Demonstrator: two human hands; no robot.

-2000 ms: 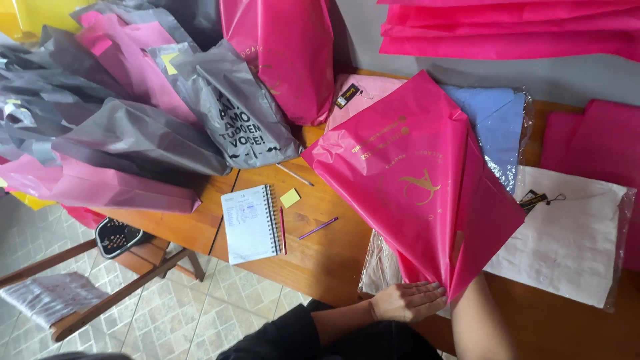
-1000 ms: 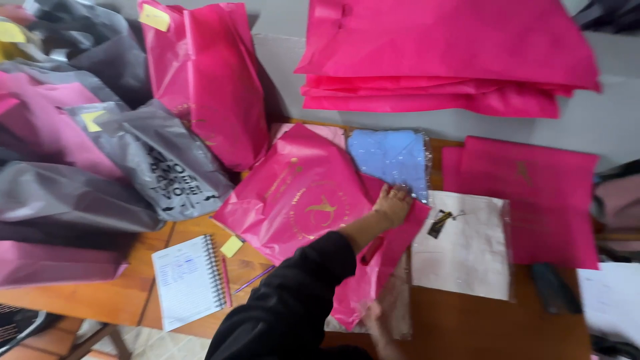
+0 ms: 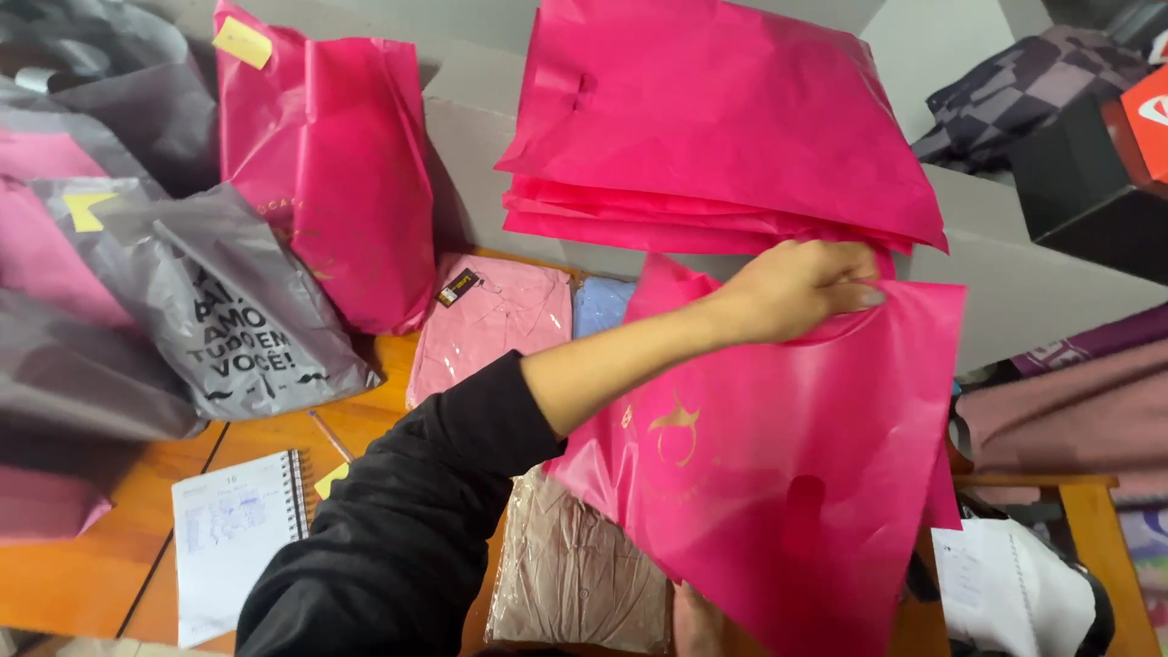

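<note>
My left hand [image 3: 821, 290], in a black sleeve, grips the top edge of a pink plastic bag [image 3: 776, 474] with gold print, which hangs over the table. Part of my right hand [image 3: 701, 625] shows at the bag's lower left edge; its fingers are hidden behind the bag. Beneath and left of the bag lies a beige buttoned garment [image 3: 579, 575] in clear plastic. A pink garment [image 3: 497, 319] with a black tag lies farther back, beside a folded blue garment [image 3: 600, 306], partly covered by the bag.
A stack of pink bags [image 3: 712, 119] lies behind on a grey surface. At left stand a filled pink bag [image 3: 328, 182] and several grey bags [image 3: 246, 301]. A spiral notebook [image 3: 233, 538], pen [image 3: 330, 436] and yellow note [image 3: 330, 481] lie on the wooden table [image 3: 55, 584].
The left hand has moved from lying on the pink bag over the garments to holding it up by its edge, farther right. The beige garment is more exposed.
</note>
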